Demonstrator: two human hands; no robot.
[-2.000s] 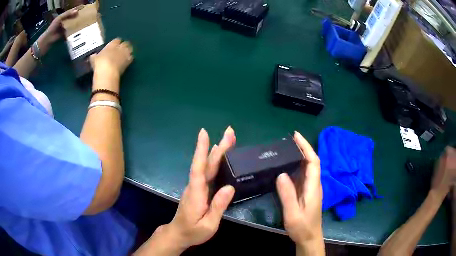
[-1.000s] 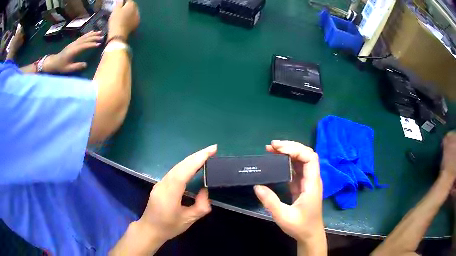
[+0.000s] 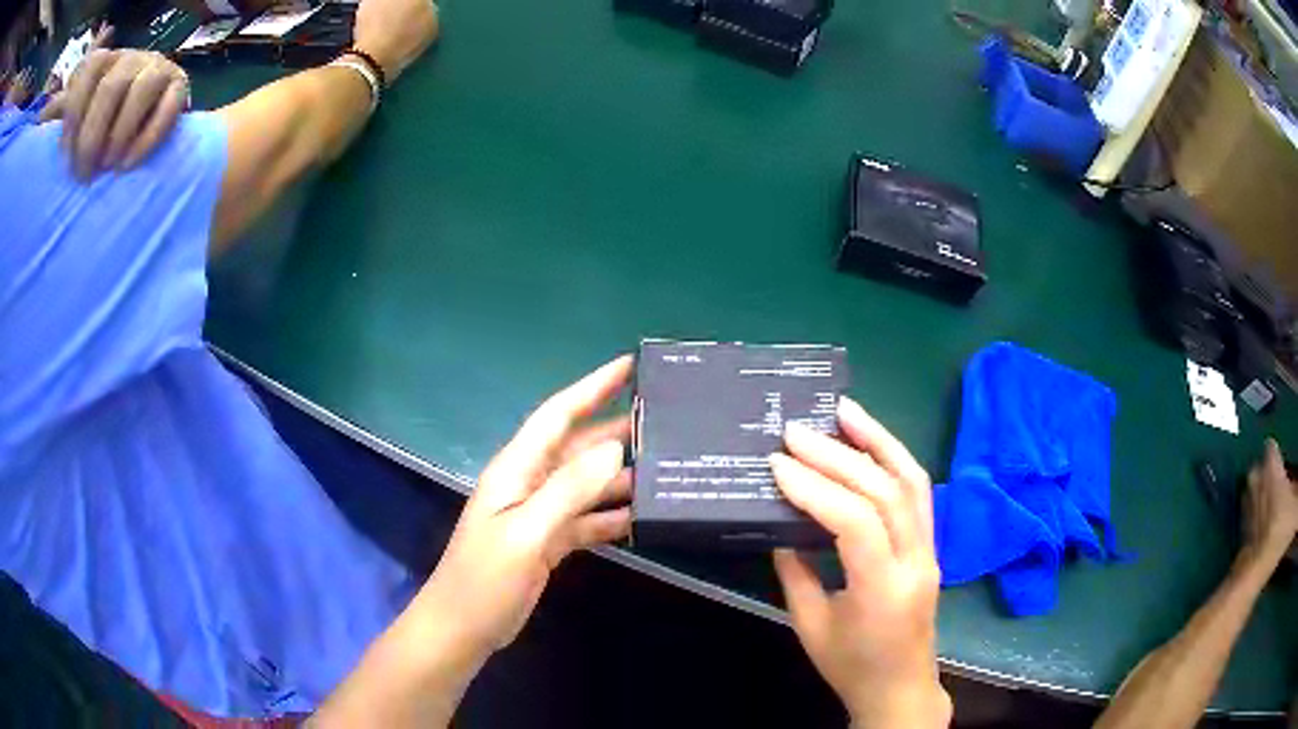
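Observation:
A closed flat black gift box (image 3: 712, 427) is held up near the table's front edge, its printed face with white text toward me. My left hand (image 3: 534, 499) holds its left side, fingertips along the edge. My right hand (image 3: 861, 548) holds its right side, with fingers over the printed face and thumb at the lower edge. Another closed black box (image 3: 914, 228) lies on the green table beyond, to the right.
A crumpled blue cloth (image 3: 1032, 477) lies right of my hands. Black boxes (image 3: 762, 29) are at the far side, near a blue parts bin (image 3: 1039, 107). A person in light blue (image 3: 107, 285) sits at left. Another person's arm (image 3: 1210, 612) reaches in at right, below a brown carton (image 3: 1246, 157).
The held box has turned from its narrow side to its printed broad face. My right fingers have moved onto that face. The neighbour's hand at left has moved to the other arm's upper sleeve.

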